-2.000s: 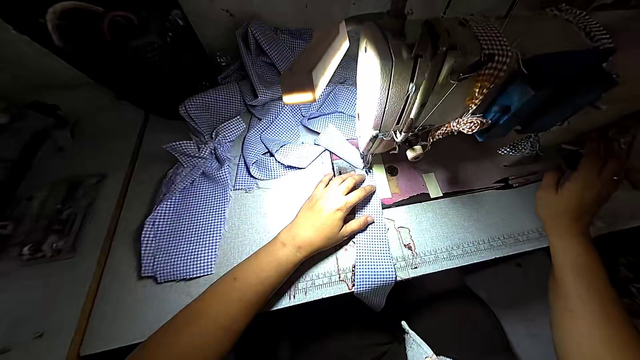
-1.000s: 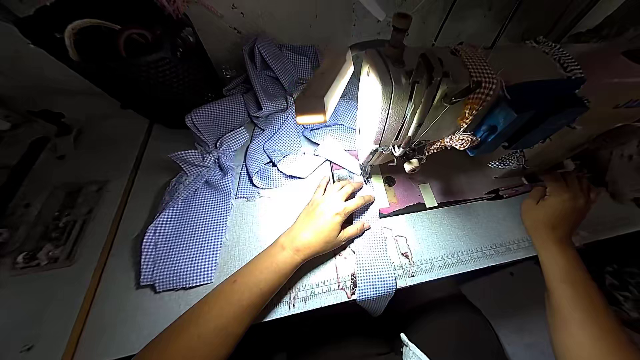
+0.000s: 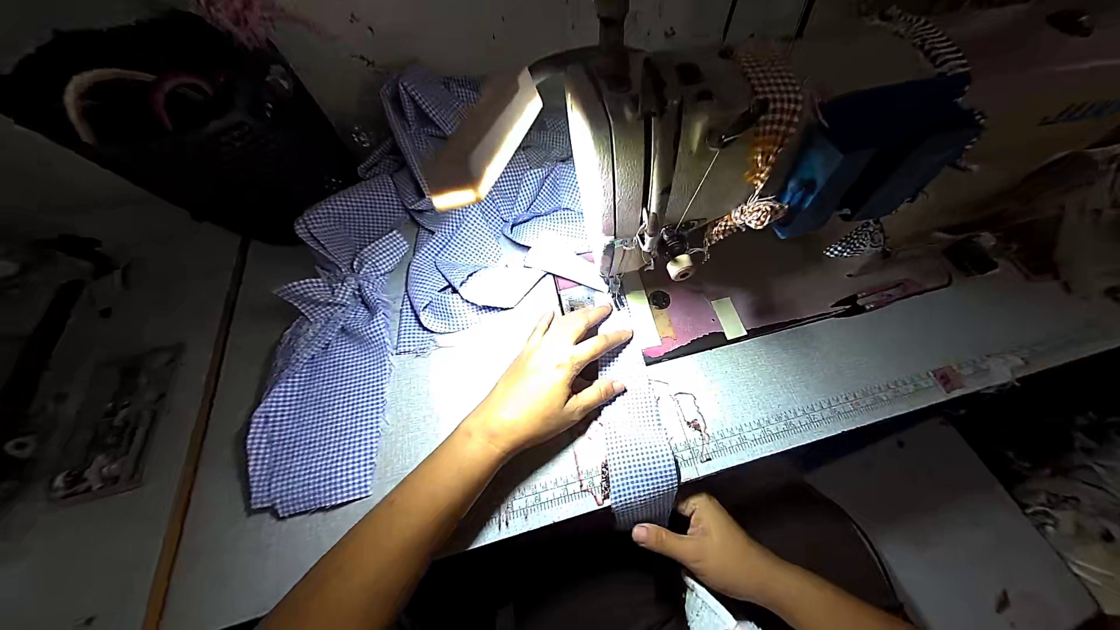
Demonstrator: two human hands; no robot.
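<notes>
A strip of blue-and-white checked fabric (image 3: 640,451) runs from under the presser foot (image 3: 618,293) of the sewing machine (image 3: 626,157) down over the table's front edge. My left hand (image 3: 547,381) lies flat on the strip just in front of the foot, fingers spread. At the table edge my right hand (image 3: 713,542) has the strip's hanging end between thumb and fingers. Behind and left of the needle lies a heap of the same checked fabric (image 3: 472,236). A knotted piece of checked fabric (image 3: 328,402) rests farther left.
A lit lamp (image 3: 486,140) hangs beside the machine head. Small scissors-like snips (image 3: 866,300) lie on the machine bed at right. A measuring tape (image 3: 840,404) runs along the table's front edge. A dark basket (image 3: 175,131) stands at the back left, and a tray of small parts (image 3: 118,429) lies at left.
My right hand has come from the machine bed at right to the strip's lower end at the table edge. My left hand stays on the strip by the foot.
</notes>
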